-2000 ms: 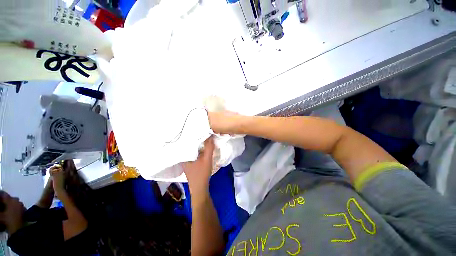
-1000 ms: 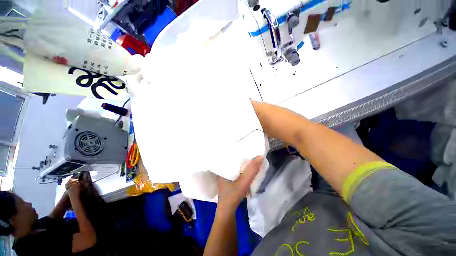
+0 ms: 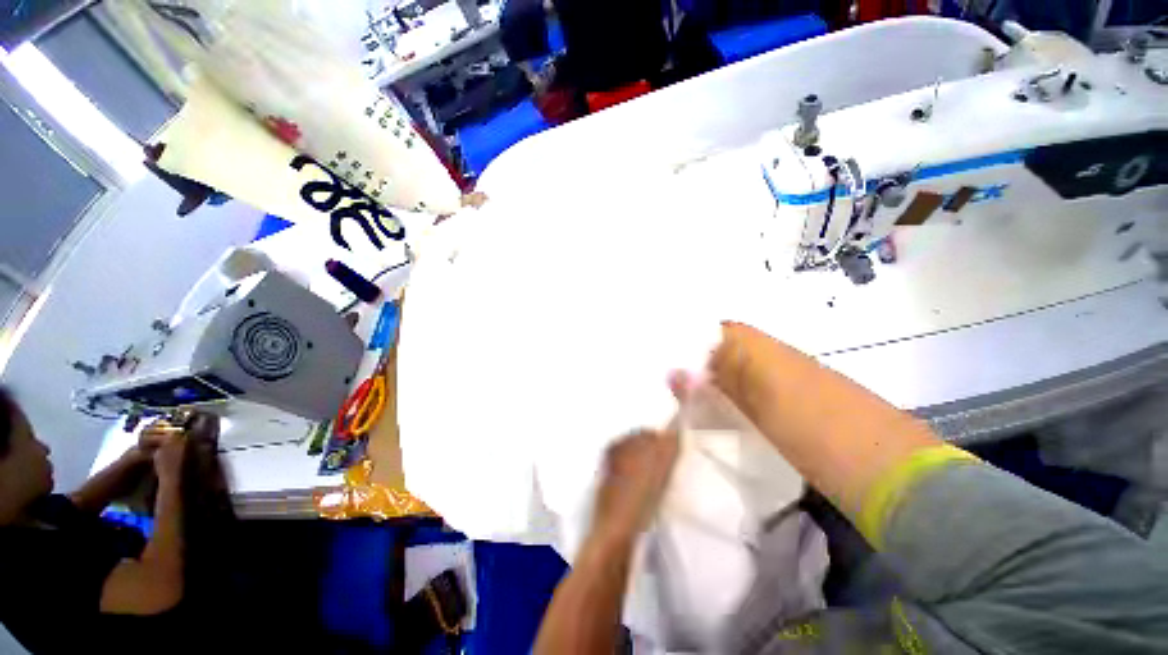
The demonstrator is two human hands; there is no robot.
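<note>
The white garment (image 3: 551, 346) is overexposed and spreads over the table left of the sewing machine's needle area, with its lower part hanging over the front edge. My left hand (image 3: 637, 476) is blurred, with bent fingers closed on the garment near the table edge. My right hand (image 3: 702, 376) is at the garment just above and right of the left one. Its pinkish fingertips pinch the cloth, and the rest is washed out or hidden. The sewing machine head (image 3: 820, 205), white with a blue stripe, stands at upper right. No cloth is seen under its foot.
A cream cone shape with black writing (image 3: 340, 205) stands at upper left. A grey vented machine (image 3: 275, 346) and a person's arm (image 3: 160, 512) are at left. Orange-red handles (image 3: 363, 407) and shiny yellow-brown tape (image 3: 372, 499) lie at the left table end.
The view has swung, showing more of the sewing machine. The hands have come closer together near the front edge, and the left is now blurred. More cloth hangs below them.
</note>
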